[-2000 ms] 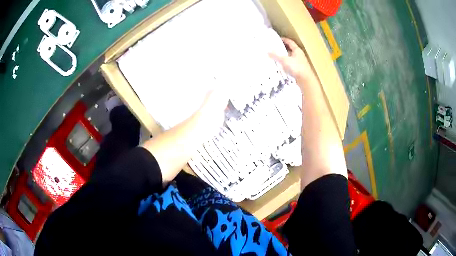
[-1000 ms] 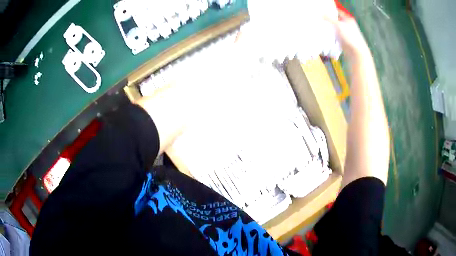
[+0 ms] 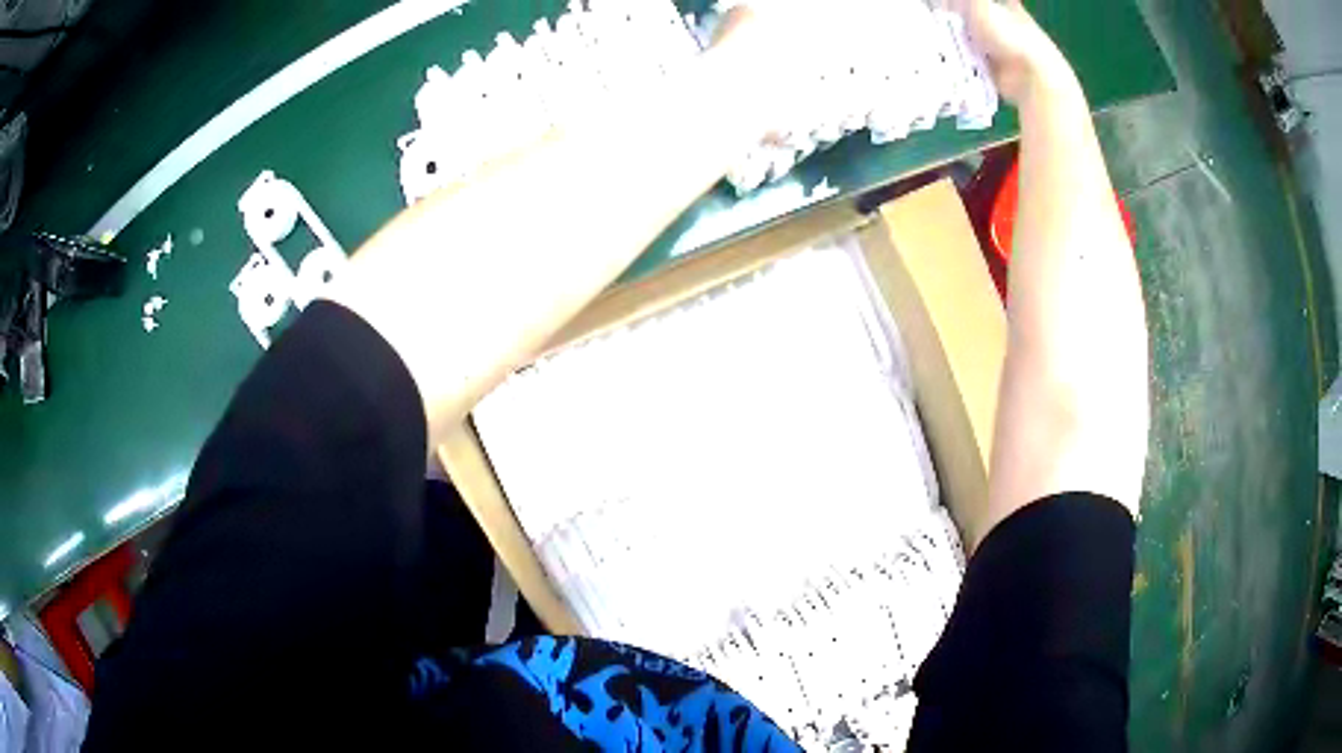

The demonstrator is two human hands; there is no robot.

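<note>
White plastic housings [image 3: 868, 66] stand in a packed row between my two hands over the green bench at the top. My left hand [image 3: 736, 59] is at the row's left end, washed out by glare. My right hand [image 3: 1001, 41] holds the right end, partly cut by the top edge. Another row of white housings [image 3: 552, 96] stands on the bench to the left. The open brown carton [image 3: 493, 500] at the bench edge is packed with white housings [image 3: 736, 456], overexposed in the middle.
Two loose housings [image 3: 271, 215] lie on the green bench [image 3: 133, 383] at the left, partly behind my left arm. Small white pieces [image 3: 155, 309] lie beside them. A black fixture [image 3: 74, 268] is at the far left. A red stool [image 3: 1008, 221] shows beyond the carton.
My hands have moved from the carton up over the bench with a block of housings. The view has shifted, so the carton's contents sit lower in it.
</note>
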